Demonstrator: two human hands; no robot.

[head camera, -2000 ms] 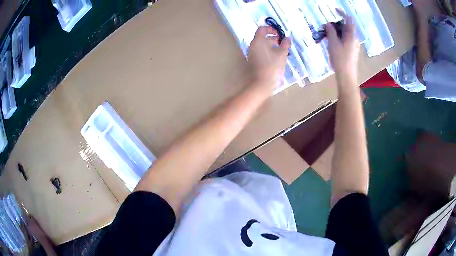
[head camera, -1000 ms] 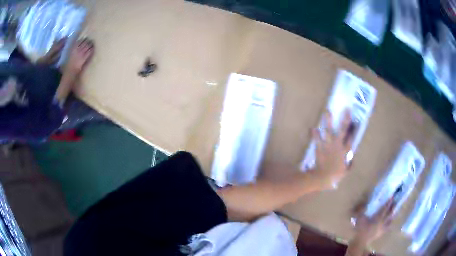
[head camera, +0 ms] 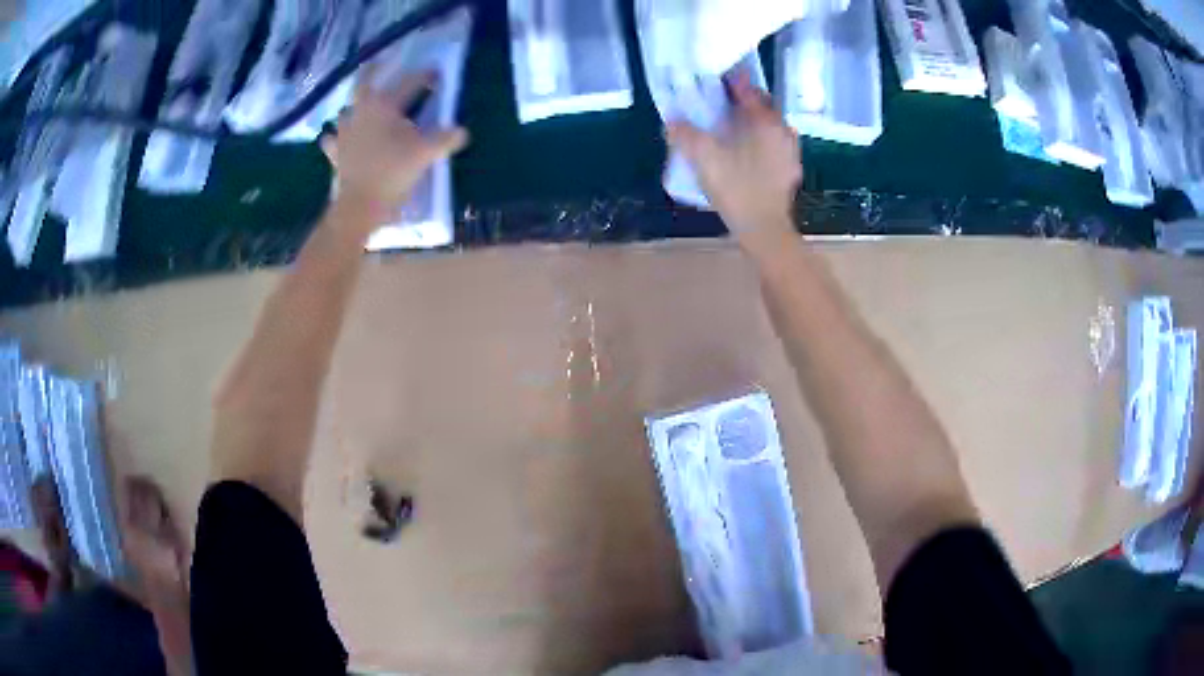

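Observation:
My left hand [head camera: 379, 148] is over the green belt with its fingers and thumb across a white translucent blister tray [head camera: 425, 209]. A dark item shows beside the fingers. My right hand [head camera: 742, 161] grips another blister tray [head camera: 688, 180] at the belt's near side, thumb and fingers on its two edges. A bright white blurred piece covers its far part. On the bench nearest me lies a blister tray [head camera: 766, 535] with a round pocket at its far end and a long white piece in a side channel. A small dark cable bundle [head camera: 387, 512] lies left of it.
Several trays lie along the dark green belt [head camera: 581, 165], with a printed white box [head camera: 935, 50] at the right. A blurred dark cord [head camera: 317, 95] crosses the upper left. Stacked trays [head camera: 73, 456] and another person's hand [head camera: 152, 528] are at the left; more trays [head camera: 1157, 403] at the right.
The view has turned to the belt. My hands have moved from trays on the bench to trays on the belt. The bench tray now lies nearer me, right of the cable bundle.

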